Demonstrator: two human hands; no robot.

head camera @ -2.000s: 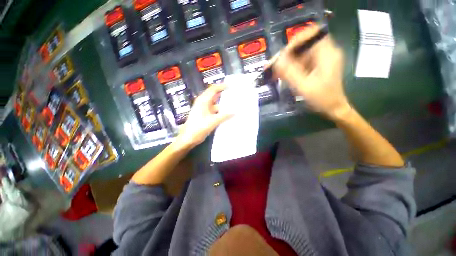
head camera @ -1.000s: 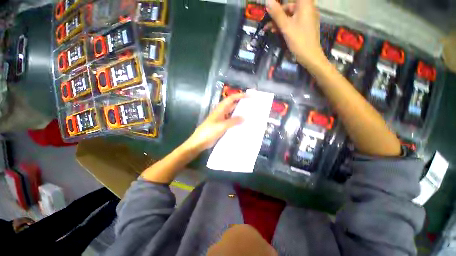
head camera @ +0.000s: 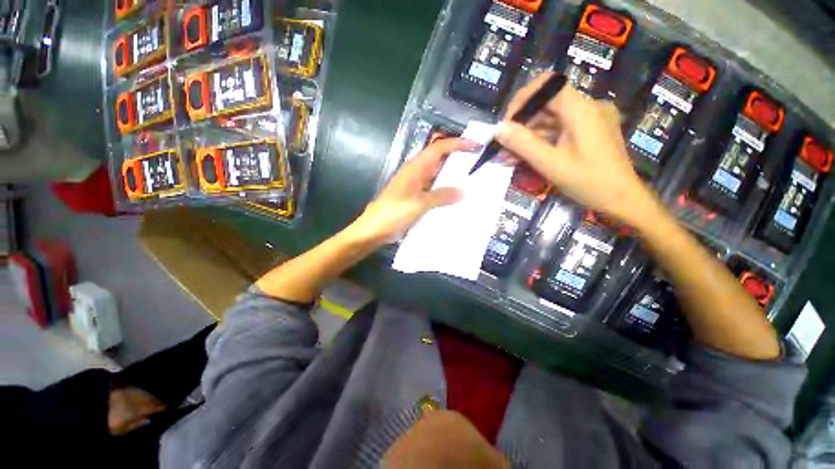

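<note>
My left hand [head camera: 412,194] holds a white label sheet [head camera: 450,220] by its upper left edge, above the front left part of a clear blister tray [head camera: 430,69]. My right hand [head camera: 577,151] grips dark tweezers [head camera: 542,99], with the tip over the upper part of the sheet. Whether a label is on the tip cannot be told. The tray holds two rows of black units [head camera: 661,108] with red-orange oval ends. The sheet and my right hand hide parts of several units.
Clear trays of orange-edged units [head camera: 229,87] overlap at the left. A white slip [head camera: 806,332] lies at the right edge. A cardboard box [head camera: 197,266], red and white objects, and another person's hand [head camera: 133,409] show at lower left.
My right hand and the tweezers have come from the far left unit down to the label sheet. The view has shifted, so the trays sit differently. My left hand still holds the sheet.
</note>
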